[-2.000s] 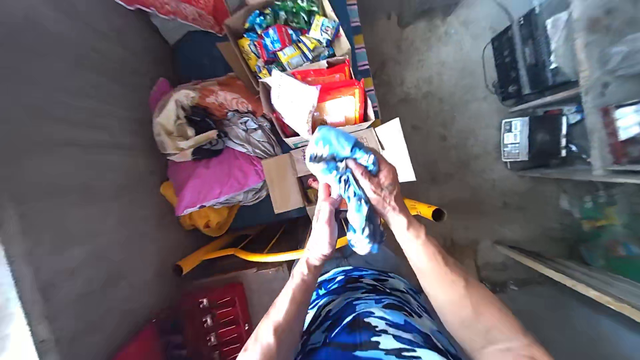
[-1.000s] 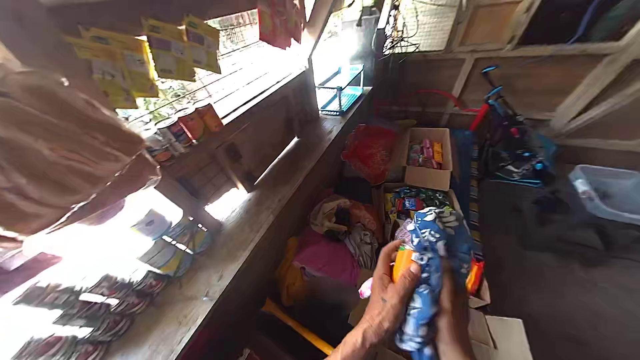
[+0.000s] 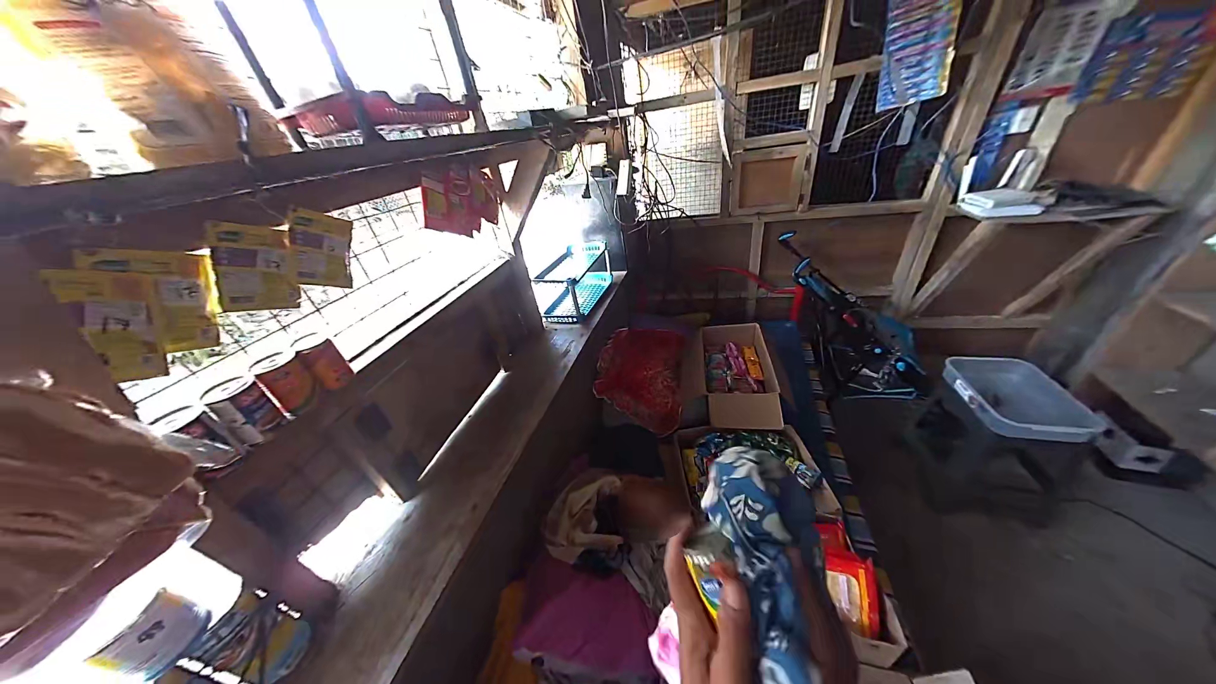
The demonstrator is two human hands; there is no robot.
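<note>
A blue and white floral cloth (image 3: pixel 760 532) hangs bunched between my two hands at the lower middle of the head view. My left hand (image 3: pixel 708 608) has its fingers closed round a yellow packet (image 3: pixel 705 581), right against the cloth. Blurred and dark, my right hand (image 3: pixel 819 608) grips the cloth's right side. Just beyond them is a cardboard box of colourful packets (image 3: pixel 692 464), partly covered by the cloth. Red and orange packs (image 3: pixel 848 584) lie in a box right of my right hand.
Another open cardboard box (image 3: pixel 746 410) stands farther back beside a red bag (image 3: pixel 641 375). Clothes and a pink cushion (image 3: pixel 589 613) lie left of my hands. A wooden ledge (image 3: pixel 494 456) runs along the left. At right are a folded stroller (image 3: pixel 855 332) and a clear plastic tub (image 3: pixel 1021 404).
The view has swung up from the lap toward the window and far wall. The cloth stays in my hands; a yellow packet now shows in my left hand.
</note>
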